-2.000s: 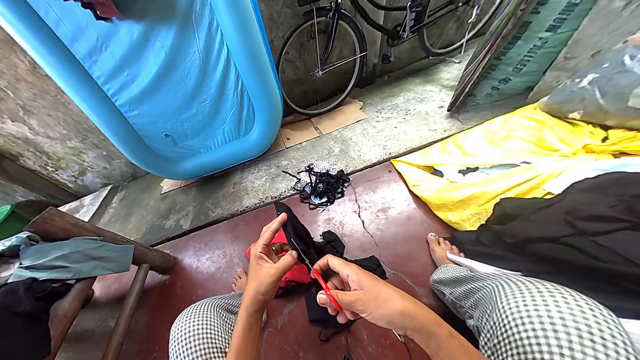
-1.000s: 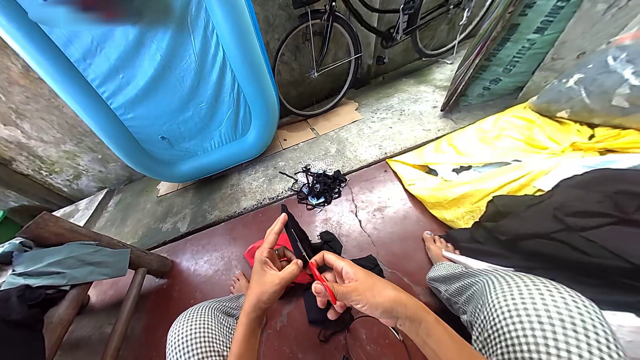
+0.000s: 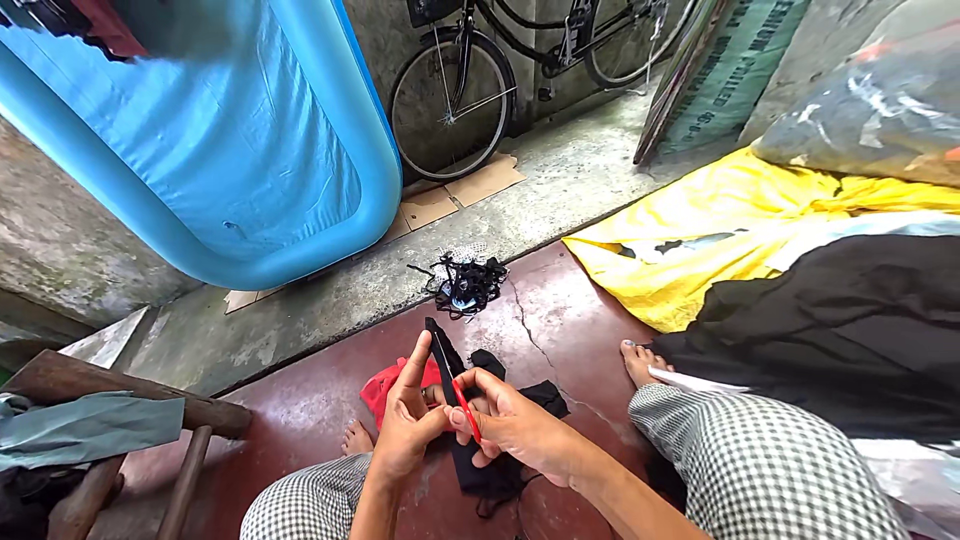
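My right hand (image 3: 499, 424) holds red-handled scissors (image 3: 466, 411), their blades lying along a strip of black cloth (image 3: 444, 356). My left hand (image 3: 411, 412) grips that strip from the left, with its index finger stretched up along it toward the upper end. Below and behind my hands, more black cloth (image 3: 487, 472) and a red cloth (image 3: 381, 386) lie on the dark red floor. Farther forward, a tangle of black strips (image 3: 471, 283) rests at the floor's edge. Whether the scissor blades are apart cannot be made out.
A blue inflatable pool (image 3: 382, 180) leans at the left, beside a bicycle (image 3: 450, 112) by the wall. A wooden stool (image 3: 217, 412) with grey-green cloth stands at the lower left. Yellow sheeting (image 3: 660, 289), a large black cloth (image 3: 825, 322) and a filled plastic bag (image 3: 847, 112) lie at the right.
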